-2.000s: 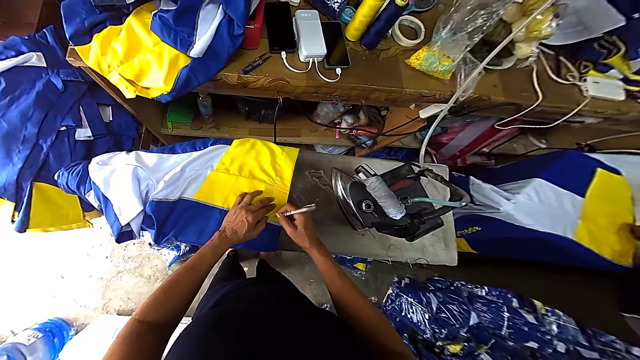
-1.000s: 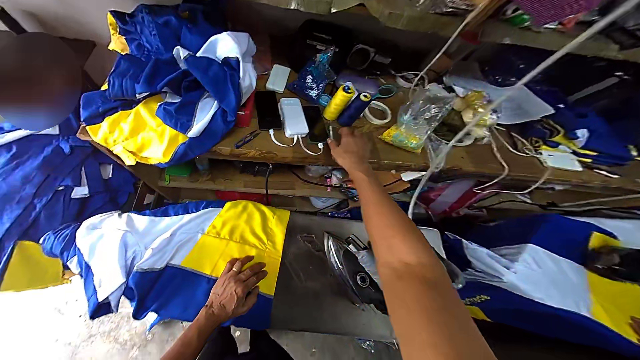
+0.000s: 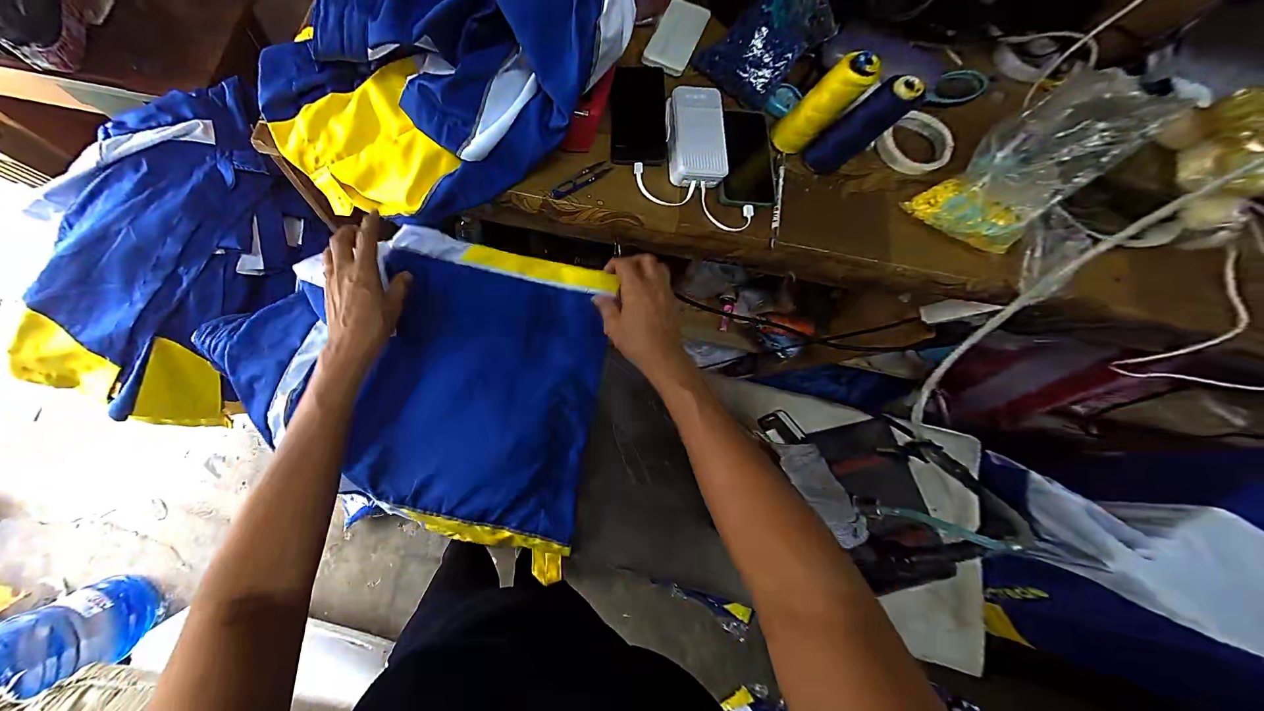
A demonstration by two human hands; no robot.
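Note:
A blue garment (image 3: 474, 395) with white and yellow panels is spread over the dark ironing surface, its plain blue side up. My left hand (image 3: 357, 291) lies on the garment's upper left, at the white part of the far edge, fingers spread a little. My right hand (image 3: 640, 301) pinches the right end of the yellow strip along that far edge. To the right, an iron (image 3: 839, 494) with a cloth-wrapped handle sits on a pale pad, partly hidden by my right forearm. A pen (image 3: 777, 205) lies at the edge of the wooden table.
The wooden table (image 3: 829, 222) holds a white power bank (image 3: 697, 136) cabled to phones, yellow (image 3: 826, 102) and dark blue thread spools (image 3: 863, 124), tape (image 3: 914, 143) and plastic bags. More garments (image 3: 168, 257) are heaped at left. A white hose (image 3: 1037, 291) hangs at right; another garment (image 3: 1136, 563) lies beyond the iron.
My right hand has come back from the table by the spools to the garment. The pen it held two seconds ago lies on the table. The garment now shows its plain blue side instead of the panels.

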